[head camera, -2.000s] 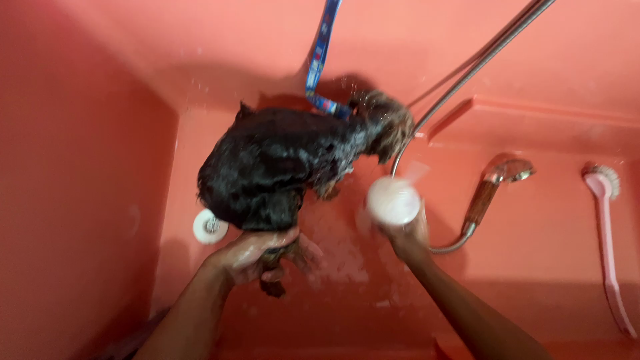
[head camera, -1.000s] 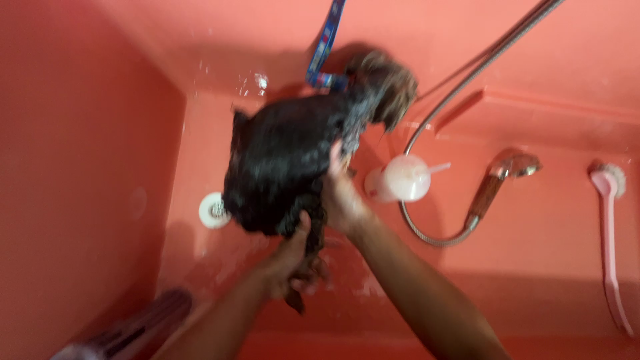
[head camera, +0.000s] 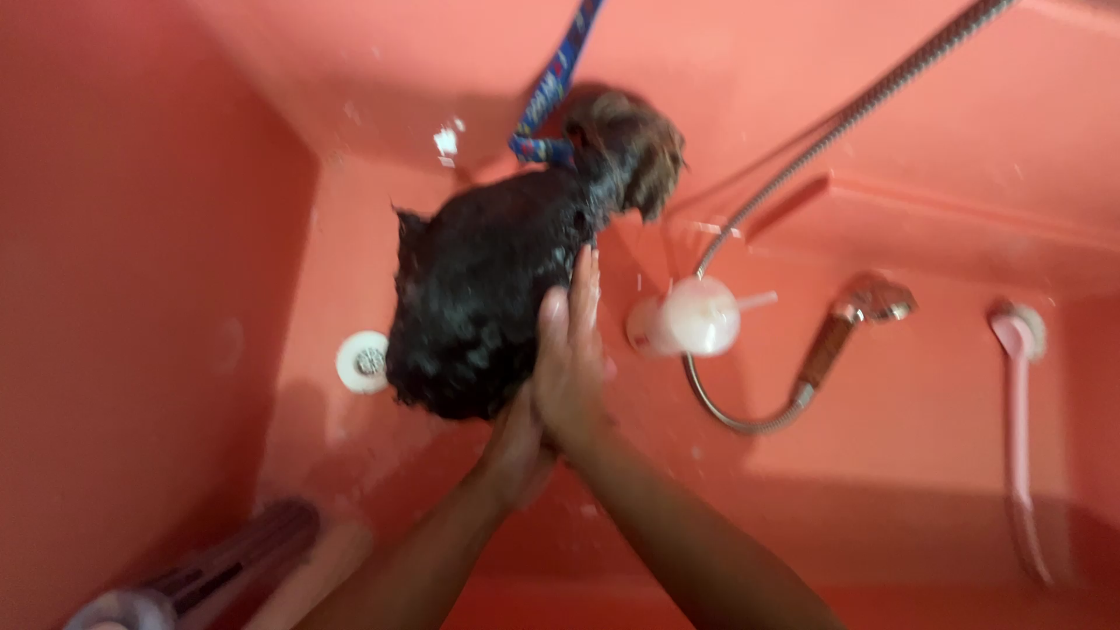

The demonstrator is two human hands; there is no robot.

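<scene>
A wet dog with black body fur and a brown head [head camera: 490, 271] stands in a coral-coloured tub, its head toward the upper right. A blue patterned leash [head camera: 549, 92] runs from its neck to the top edge. My right hand [head camera: 569, 359] lies along the dog's near side, fingers extended and nearly together. Beside and partly behind it, my left hand [head camera: 522, 446] is at the dog's lower side; its fingers are mostly hidden. To the right of my hands stands a whitish pump bottle [head camera: 700, 317], which neither hand touches.
A shower head with a brown handle [head camera: 822, 354] lies right of the bottle, on a metal hose [head camera: 840, 131]. Farther right is a pink long-handled brush [head camera: 1018, 411]. A white drain [head camera: 362, 361] is left of the dog. A blurred translucent cylindrical object [head camera: 219, 560] is at lower left.
Two seconds ago my right hand held the white bottle; it was let go and stands on the tub floor. My right hand moved to the dog, and both hands are now closer together.
</scene>
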